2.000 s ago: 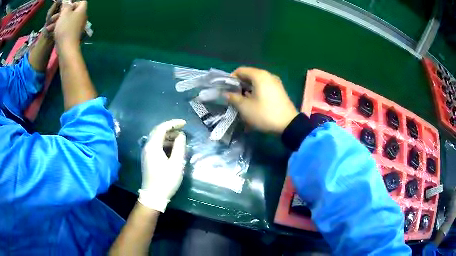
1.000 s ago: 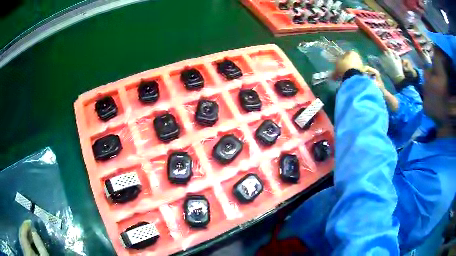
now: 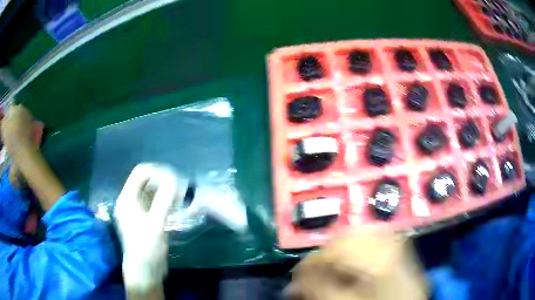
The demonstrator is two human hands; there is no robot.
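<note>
My left hand (image 3: pixel 144 217), in a white glove, is over the clear plastic sheet (image 3: pixel 158 137) with its fingers curved; whether it holds anything is unclear. A blurred whitish strip, probably a strap (image 3: pixel 220 205), shows just right of it on the sheet. My bare right hand (image 3: pixel 363 269) is blurred and partly cut off by the bottom edge, in front of the tray; its grip cannot be made out. In the red tray (image 3: pixel 346 231) stand several black watch cases (image 3: pixel 381 146). Two at the left carry white straps (image 3: pixel 320 145), and a pale strap (image 3: pixel 504 126) shows at the right.
A co-worker's arm (image 3: pixel 44 173) in a blue sleeve is at the left edge. Another red tray (image 3: pixel 475 17) is at the upper right, with clear plastic (image 3: pixel 519 76) below it. A metal rail (image 3: pixel 88 41) curves along the upper left.
The view swung right over the tray, then back to the left. My right hand has left the strap pile on the sheet and is now in front of the tray. That pile no longer shows.
</note>
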